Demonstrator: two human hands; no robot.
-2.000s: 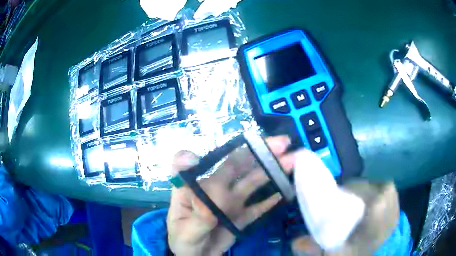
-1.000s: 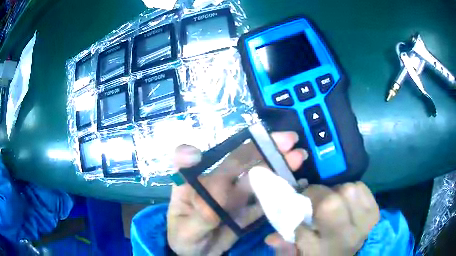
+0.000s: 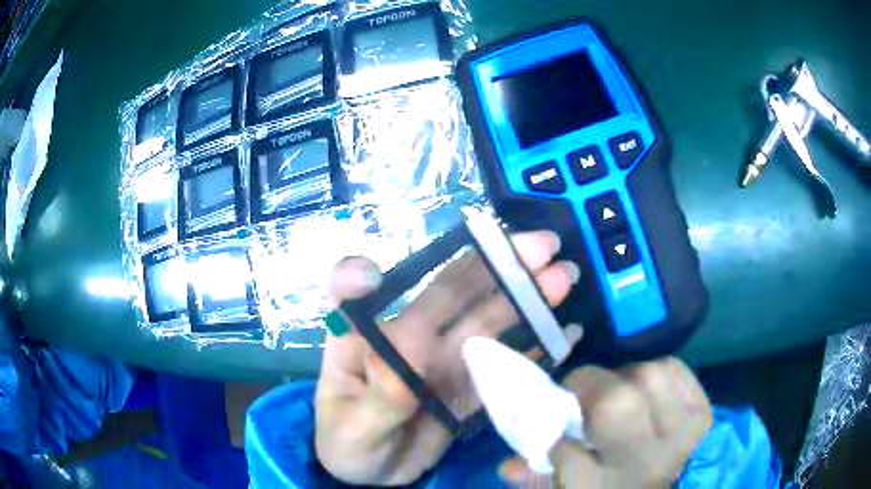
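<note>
My left hand (image 3: 368, 411) holds a loose screen lens (image 3: 435, 329) by its edges, tilted, with a black border, a whitish-grey strip along its right edge and a small green tab at the left corner. My fingers show through the clear window. My right hand (image 3: 635, 420) pinches a white wipe (image 3: 520, 396), folded to a point, with its tip over the lower part of the lens window. The handheld tester (image 3: 626, 205), blue with a thick black surround and dark display, lies face up just beyond my hands. Its lower end is near my right knuckles.
A shiny clear lens tray (image 3: 401, 134) with rows of black-bordered lenses lies at the left on the green bench (image 3: 764, 287). A silver air blow gun (image 3: 797, 124) lies at the right. White pieces lie at the far left. Crumpled clear plastic (image 3: 840, 401) hangs at the right edge.
The wipe has moved from beside the lens onto its window and then slightly lower. The lens stays in my left hand. The tester and tray appear slightly higher in the picture.
</note>
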